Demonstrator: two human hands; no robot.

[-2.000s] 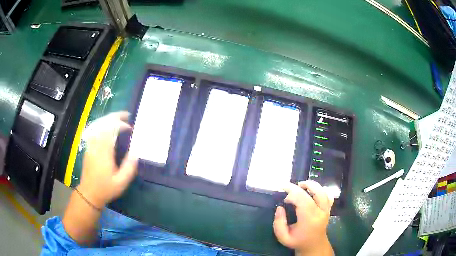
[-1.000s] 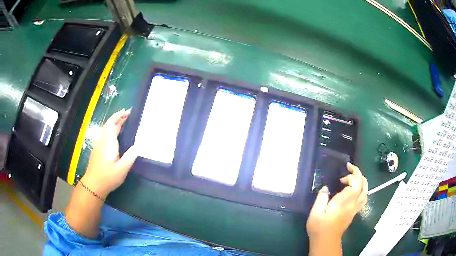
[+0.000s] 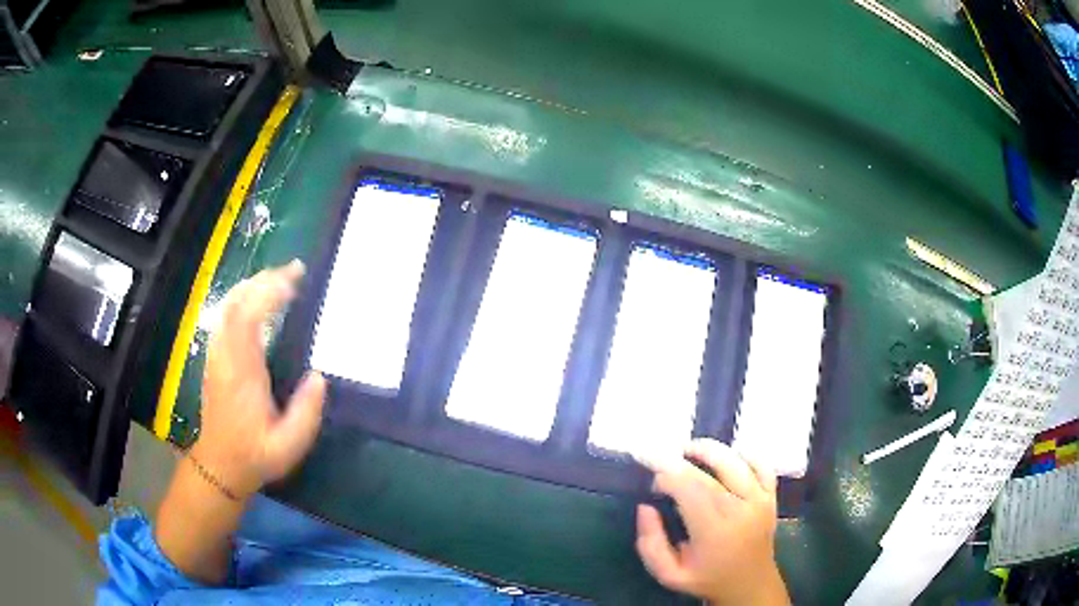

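Note:
A black four-slot tray lies in front of me on the green mat. The far-left phone, the second phone, the third phone and the right phone all show bright white screens with a thin blue band at the top. My left hand is at the tray's left edge, thumb and fingers apart, holding nothing. My right hand is at the near edge, fingertips at the lower end of the third phone, holding nothing.
Another black tray with dark phones lies left beyond yellow tape. At right are a small round fitting, a white stick, a long printed white sheet, a colour chart and a blue item.
The right phone's screen has gone from dark with text lines to white. My right hand has moved left from the right phone to the third phone. My left hand stays by the tray.

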